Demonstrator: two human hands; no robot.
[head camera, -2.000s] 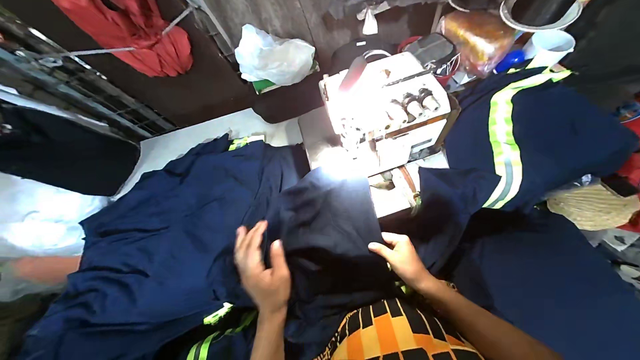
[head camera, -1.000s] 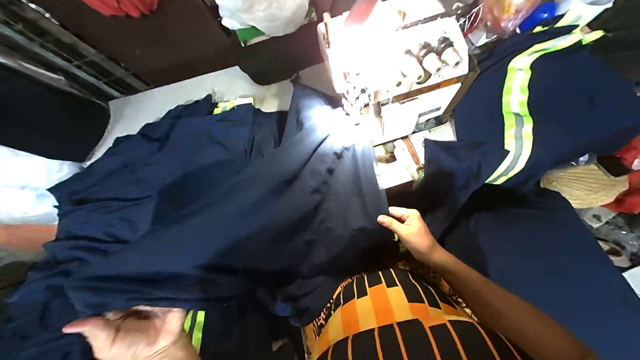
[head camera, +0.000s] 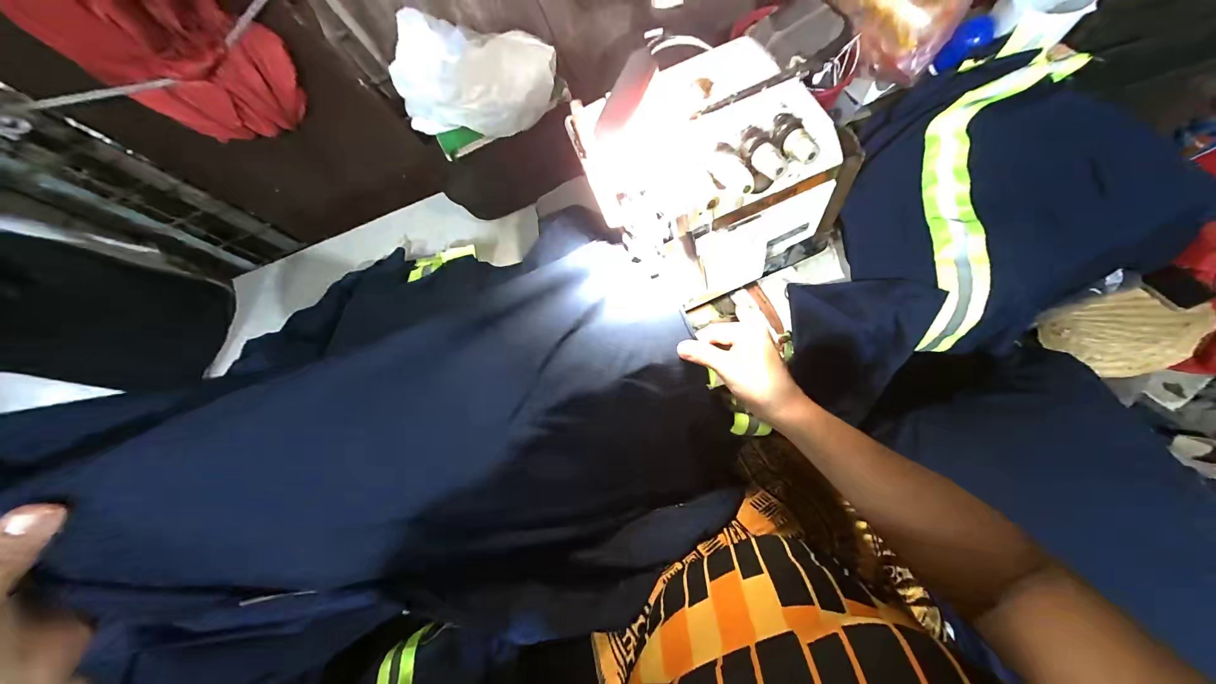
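Observation:
Dark navy fabric (head camera: 380, 446) stretches from the lower left up to the lit needle area of an overlock sewing machine (head camera: 788, 209). My left hand (head camera: 33, 579), blurred and partly cut off at the left edge, grips the fabric's near edge. My right hand (head camera: 746, 356) is beside the machine's front, thumb and index finger near the cloth's right edge; whether they pinch it, I cannot tell. Glare hides the needle and presser foot. A navy garment with a yellow and silver reflective band (head camera: 955, 218) lies right of the machine.
A white plastic bag (head camera: 475, 76) is behind the table, left of the machine. Red cloth (head camera: 228, 76) hangs over a metal rod at the upper left. A black surface (head camera: 104, 313) stands at the left. A straw-coloured bundle (head camera: 1121, 332) lies at the right.
My left hand has moved far to the left with the fabric, which is now drawn out wide. My right hand has moved up towards the machine's front.

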